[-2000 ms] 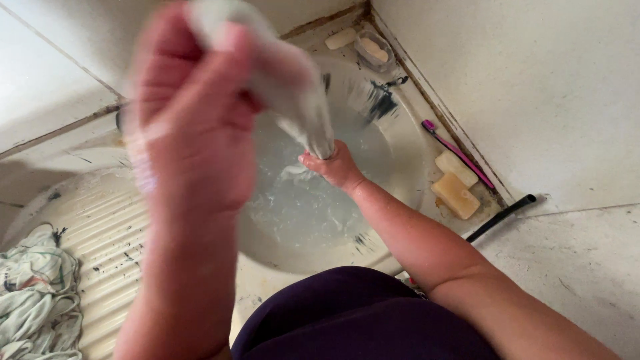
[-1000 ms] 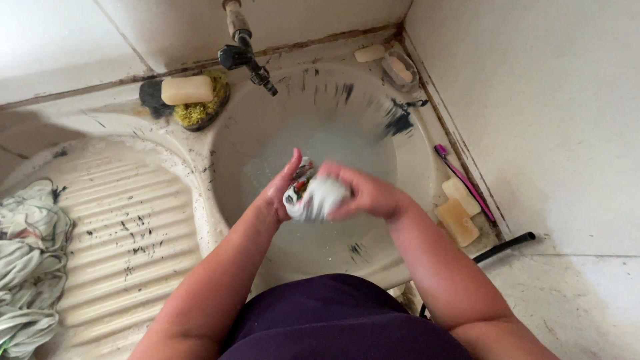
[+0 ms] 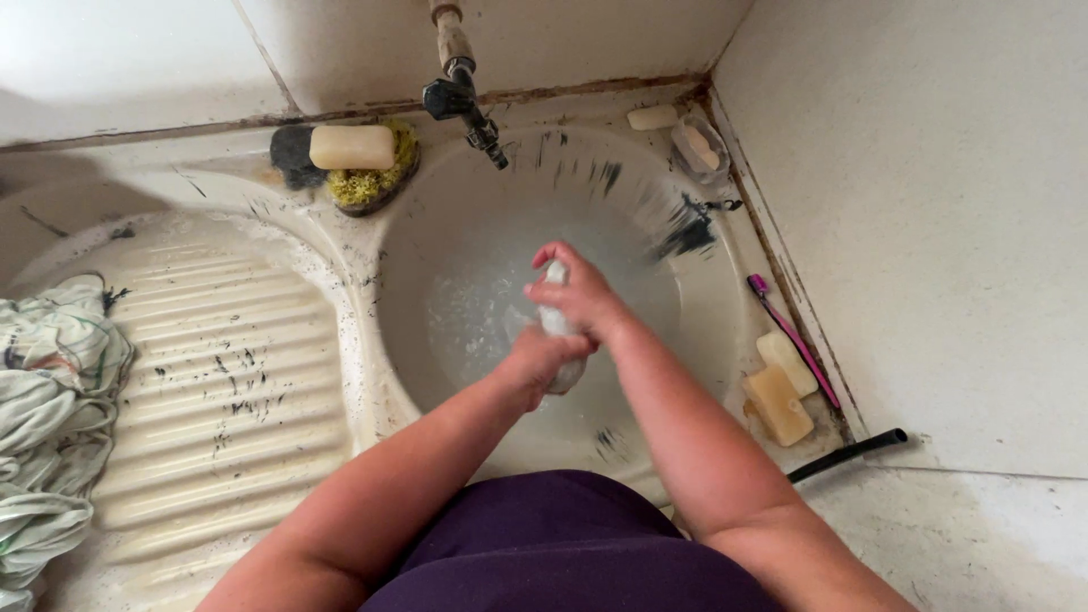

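Note:
A small whitish wet cloth (image 3: 554, 320) is bunched lengthwise between my hands over the round basin (image 3: 399, 340). My left hand (image 3: 541, 355) grips its lower part, and a bit of cloth sticks out below the fingers. Just above and to the right, my right hand (image 3: 578, 293) is closed around the upper part, the cloth's end showing between thumb and fingers. Cloudy water (image 3: 472, 297) lies in the basin beneath. On the ribbed drainboard (image 3: 229, 340) at the left rests a heap of wet, pale cloths (image 3: 55, 399).
A black tap (image 3: 463, 98) hangs over the basin's back edge. Behind the drainboard, a soap bar (image 3: 353, 148) rests on a yellow-green scrubber (image 3: 374, 183). Along the right rim are a plastic soap cup (image 3: 701, 149), a pink toothbrush (image 3: 795, 340), soap bars (image 3: 778, 404) and a black tube (image 3: 850, 455).
Two seconds ago the cloth was stretched between my hands, my left hand raised high. One second ago it was bunched between them; now it is squeezed into a narrow roll.

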